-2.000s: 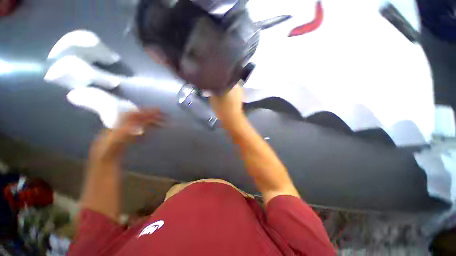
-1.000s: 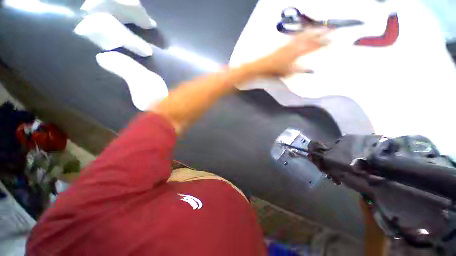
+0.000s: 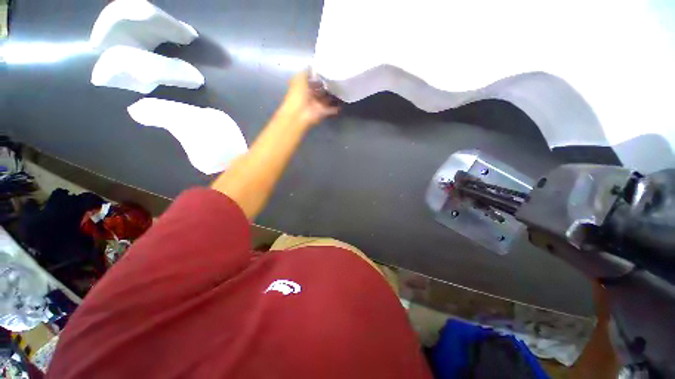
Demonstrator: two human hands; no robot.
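Note:
The white fabric lay [image 3: 503, 44] fills the upper right, with a wavy near edge. My left hand [image 3: 314, 100] is at its near left corner, fingers curled around the stack's edge; the fingertips are partly hidden. The cutting machine [image 3: 592, 200] stands at the right, its metal base plate [image 3: 474, 200] on the dark table, apart from the lay's edge. A strip of my right forearm shows below the machine; my right hand is hidden behind it. Three curved white cut pieces [image 3: 148, 70] lie on the table at the upper left.
The dark grey table [image 3: 355, 170] curves across the view, its near edge in front of my body. Below it at the left are dark cloth, a red bundle [image 3: 115, 222] and clear plastic [image 3: 22, 289]. A blue item [image 3: 474, 348] lies below the edge at the lower right.
My left hand has drawn back from near the shears to the lay's corner and taken hold there. The shears and red template have left the view. The machine remains at the right.

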